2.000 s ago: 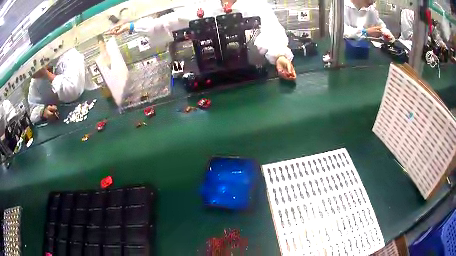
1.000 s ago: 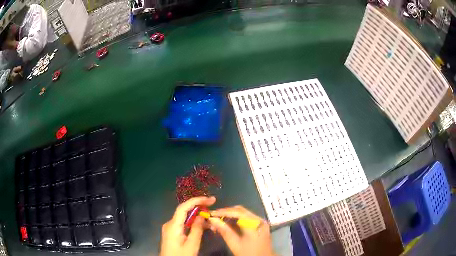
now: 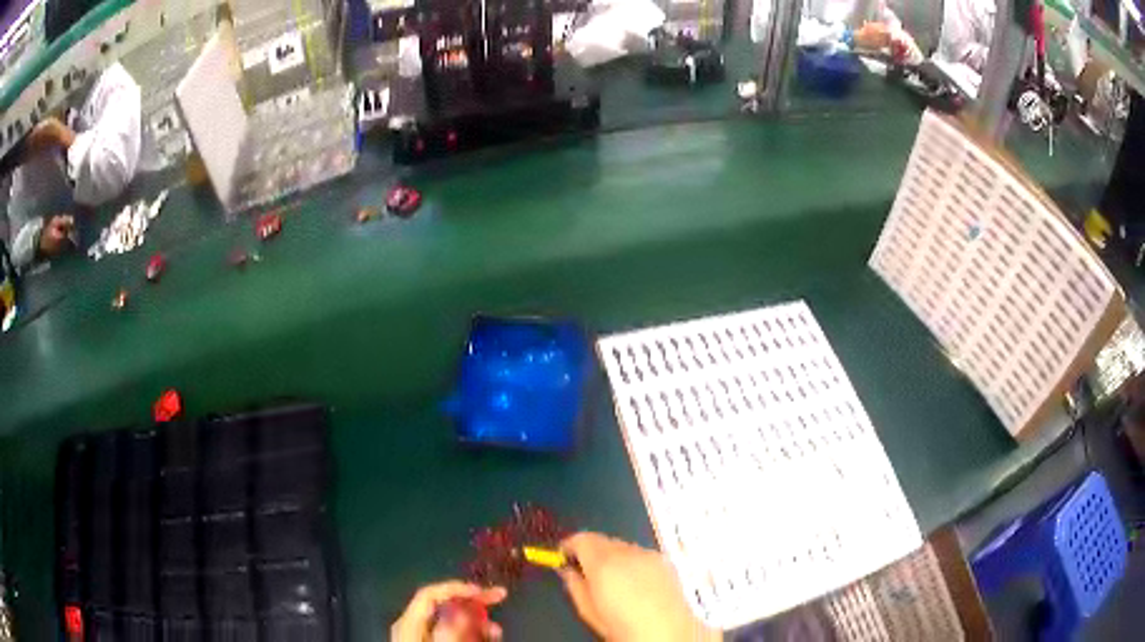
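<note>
My left hand [image 3: 442, 612], cut off by the bottom edge, holds a small dark-red housing [image 3: 463, 613] in its fingers. My right hand [image 3: 624, 586] is closed on a yellow hand tool [image 3: 544, 557] that points left over a loose pile of dark-red small parts [image 3: 512, 537]. The two hands are apart. A slotted white sheet [image 3: 765, 452] lies flat right of the pile. A shiny blue parts bin [image 3: 522, 383] stands beyond the pile. A wide black blister tray [image 3: 201, 527] lies at the left, with a red housing [image 3: 74, 621] in its lower left corner.
A bright red housing [image 3: 168, 405] lies behind the blister tray. More slotted sheets [image 3: 998, 270] lean at the right. A carton [image 3: 957, 589] and a blue stool [image 3: 1067, 552] are at lower right. Across the bench are a black fixture [image 3: 496, 129] and people in white coats.
The view has tilted up, so the far side of the bench shows again. My hands have separated; the yellow tool has moved off the red housing to over the pile.
</note>
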